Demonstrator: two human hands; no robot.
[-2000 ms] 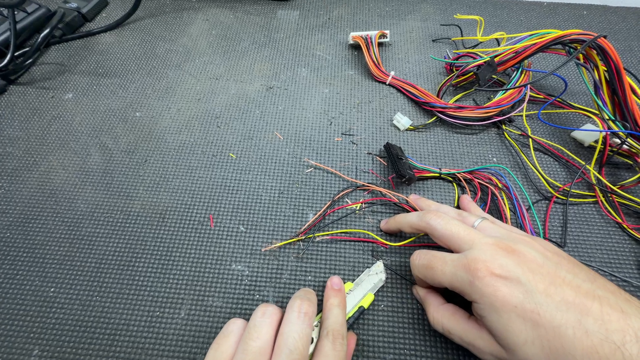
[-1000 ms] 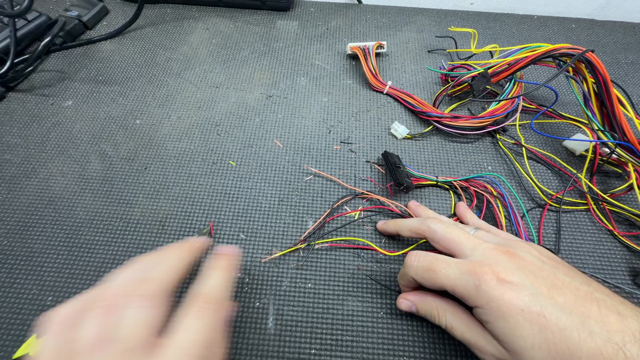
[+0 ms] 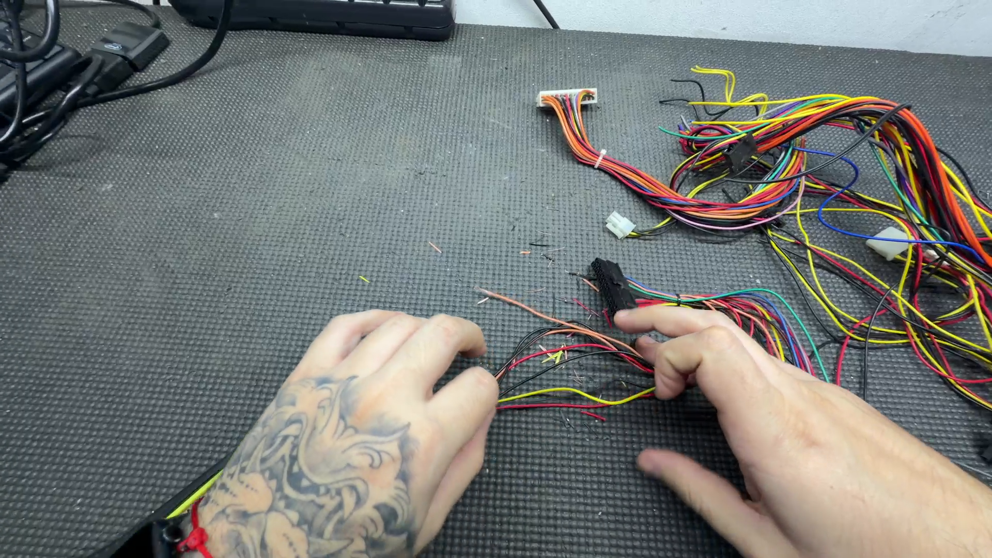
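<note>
My left hand (image 3: 387, 395) is at the free ends of a bundle of thin insulated wires (image 3: 570, 353), its thumb and forefinger close together on them; whether they pinch the wires is hidden. My right hand (image 3: 736, 387) lies over the other part of the bundle, thumb spread away and fingertips near a black multi-pin connector (image 3: 612, 287). Coloured wires run right from that connector. Part of a yellow and black utility knife (image 3: 195, 496) shows at the left wrist, mostly hidden. Small wire scraps (image 3: 554, 356) lie under and around the wires.
A tangled wire harness (image 3: 852, 209) covers the right side, with a white connector (image 3: 568, 98) at its upper left end and a small white plug (image 3: 620, 225). Black cables (image 3: 116, 58) lie at the upper left, beside a black keyboard (image 3: 325, 15). A textured dark mat (image 3: 232, 209) lies underneath.
My left hand held the utility knife near the wires, moved left with it, and is now at the wire ends without it. My right hand's thumb has spread away from its fingers.
</note>
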